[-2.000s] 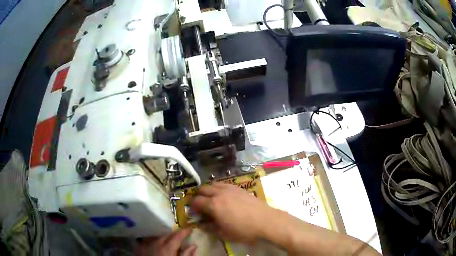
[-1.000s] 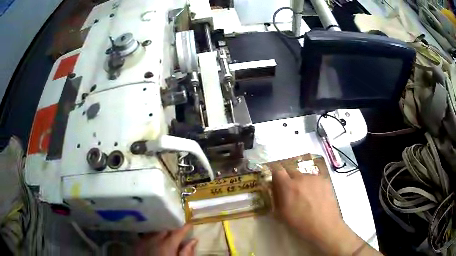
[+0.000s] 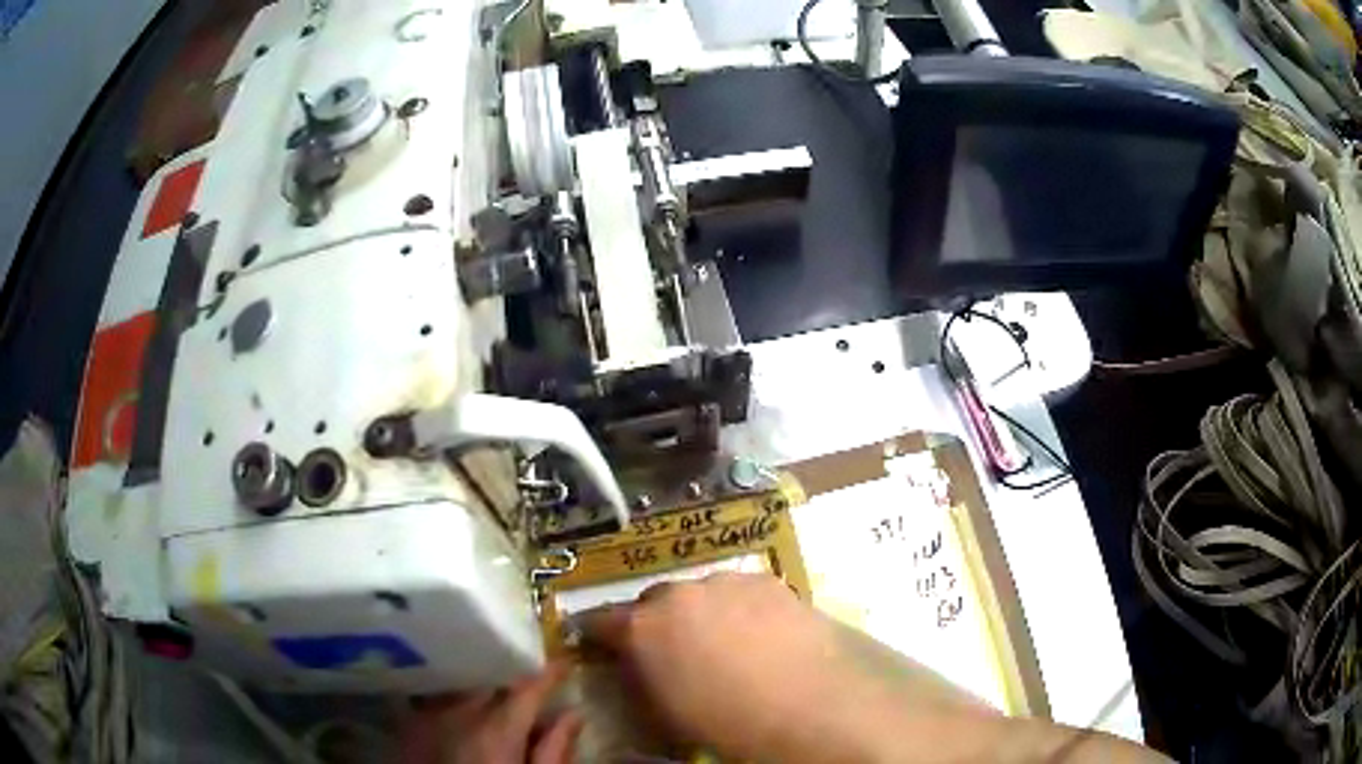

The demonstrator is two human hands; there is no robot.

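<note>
The yellow clamp frame with black handwriting lies beside the needle head. A white strip shows in its window. My right hand reaches over the window, fingertips down at its left part; whether it grips anything is hidden. My left hand is at the bottom edge, partly cut off and blurred, by the frame's lower left corner. The beige fabric lies below the frame, mostly covered by my hands. The template plate with a white handwritten paper lies to the right.
The white machine head fills the left. The clamp carriage stands behind the frame. A dark control panel is at the upper right. Pink snips and a black cable lie right of the template. Beige strap bundles heap at far right.
My right hand has moved left from the frame's right side onto its window. The handwritten paper is uncovered again. The pink stick seen behind the template two seconds ago is no longer visible.
</note>
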